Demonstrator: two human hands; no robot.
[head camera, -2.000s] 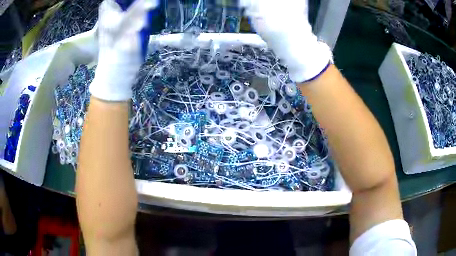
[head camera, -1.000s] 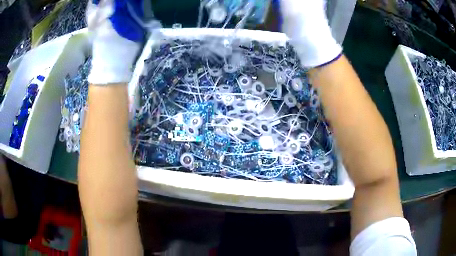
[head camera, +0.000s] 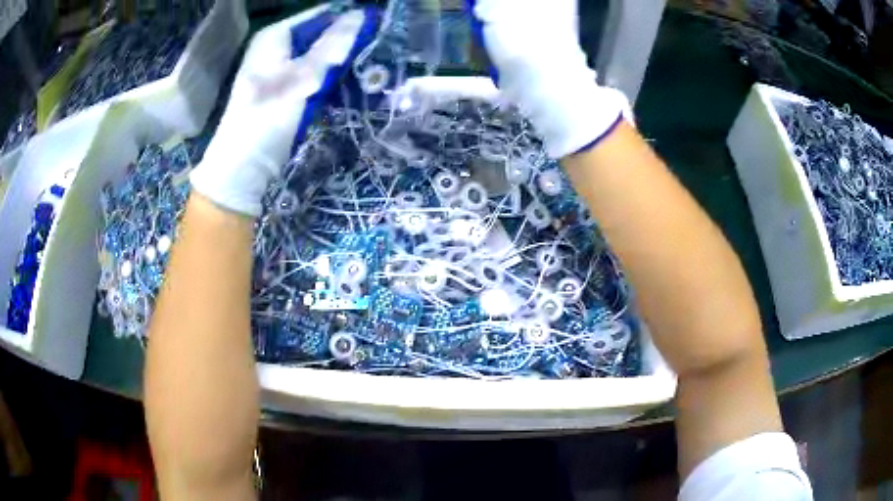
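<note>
A circuit board panel (head camera: 431, 29) with hanging white leads and discs is between my hands at the top edge, blurred and partly cut off. My left hand (head camera: 284, 98), in a white and blue glove, has its fingers on the panel's left side. My right hand (head camera: 539, 68), also gloved, is at its right side; its fingertips are cut off by the top edge. Below, the large white foam bin (head camera: 460, 389) is full of wired boards (head camera: 392, 308) and round discs (head camera: 342, 344).
Stacked board panels (head camera: 142, 245) lie left of the bin. A narrow white bin (head camera: 69, 264) holds blue parts (head camera: 32, 259) at far left. A side foam bin (head camera: 783, 235) with wired boards stands right on the green bench (head camera: 685, 127). A red stool (head camera: 113, 465) is at lower left.
My left hand has moved right and down, closer to my right hand, and my right hand has shifted left. The panel between them has moved slightly left.
</note>
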